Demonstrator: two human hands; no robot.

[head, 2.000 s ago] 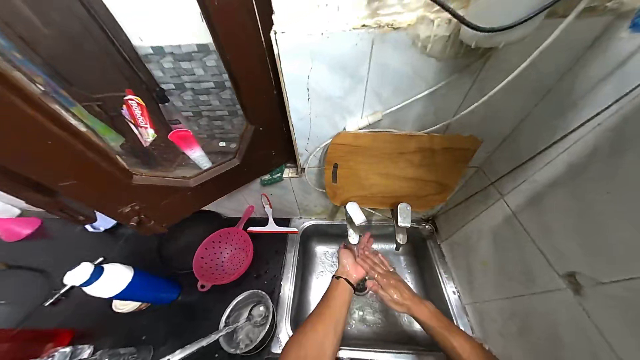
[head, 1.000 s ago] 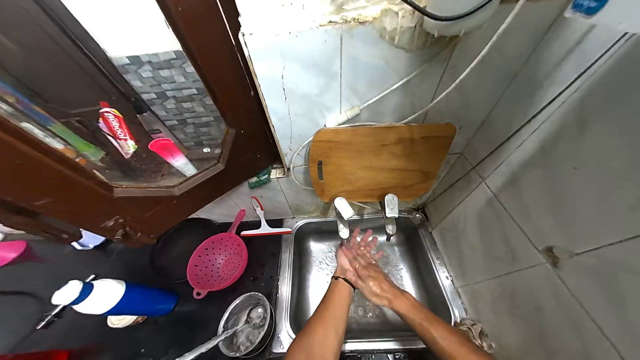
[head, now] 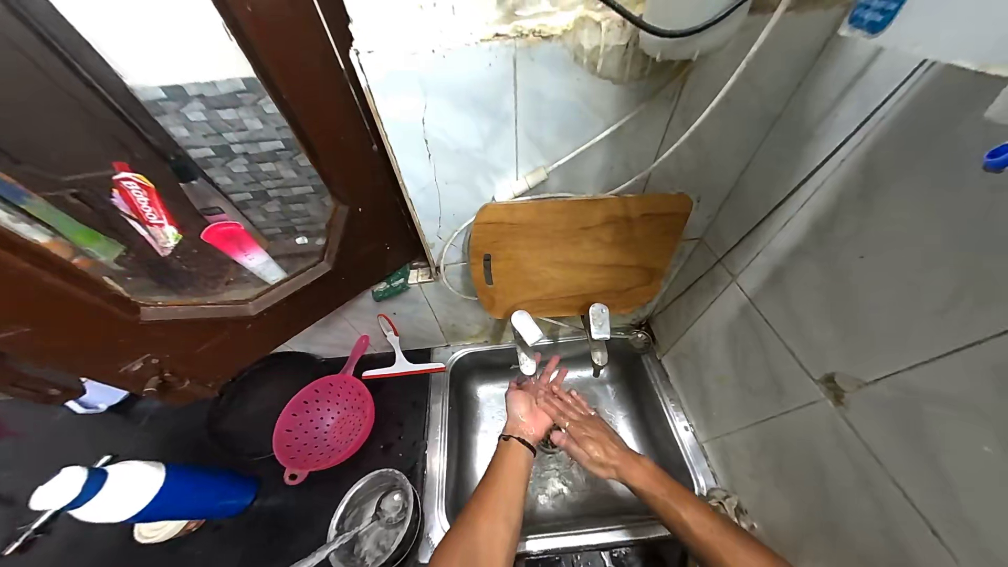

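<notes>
Both hands are wet and held over a stainless steel sink (head: 488, 472), below the left of two taps (head: 525, 342). My left hand (head: 531, 409), with a dark band at its wrist, has its palm up and fingers spread toward that tap. Across its palm and fingers lies my right hand (head: 587, 433), palm down. Neither hand holds an object. Water shows on the skin and in the basin, and the hands partly hide the drain. The second tap (head: 598, 339) stands to the right, behind the right hand.
A wooden cutting board (head: 579, 252) leans on the tiled wall behind the taps. Left of the sink are a squeegee (head: 402, 366), a pink colander (head: 324, 425), a metal pot (head: 378, 520) with a ladle, and a blue-and-white bottle (head: 165, 492). A brown door (head: 378, 213) reaches over the counter.
The right hand has shifted over the left palm, and the hands stay together below the left tap. The view has shifted slightly.
</notes>
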